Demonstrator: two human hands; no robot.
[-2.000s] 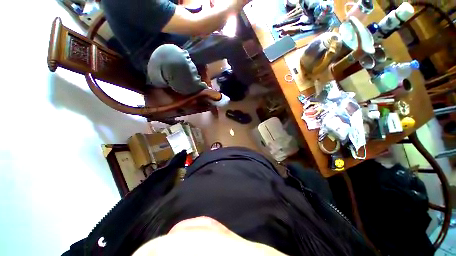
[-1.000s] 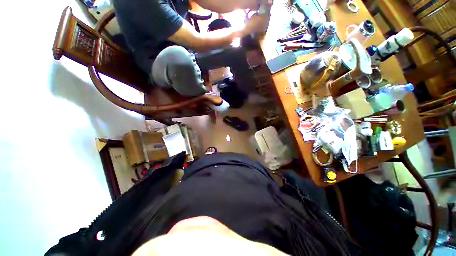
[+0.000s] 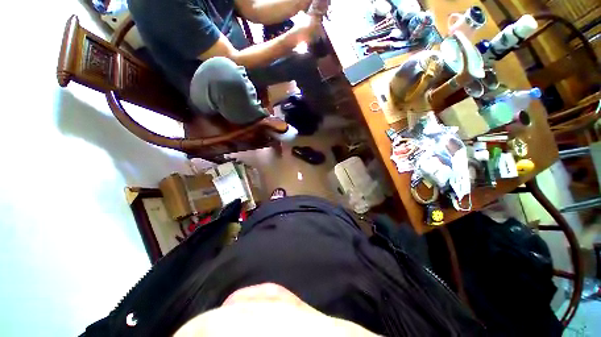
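Neither of my hands is in view; only my dark jacket and neck show at the bottom. The wooden table (image 3: 410, 205) stands ahead to the right. On it lie a crumpled heap of clear bags and a white mask (image 3: 436, 160), a tan tape roll (image 3: 424, 191) and a yellow and black round item (image 3: 435, 215) at the near corner. A dark flat pad (image 3: 364, 68) lies at the table's left edge beside a heap of hand tools (image 3: 389, 41). A glossy brown piece (image 3: 407, 80) stands behind the bags.
A seated person (image 3: 188, 33) in a dark T-shirt holds both hands together by the table's far left corner; what they hold is unclear. A carved wooden armchair (image 3: 118, 66), cardboard box (image 3: 190, 195), dark sandal (image 3: 308, 155) and white container (image 3: 356, 179) are at left and centre. A bottle (image 3: 520, 99) lies right.
The seated person's forearms have shifted and their hands are now close together near the table corner. The flat pad's outline looks different from one second ago. The whole view has shifted slightly.
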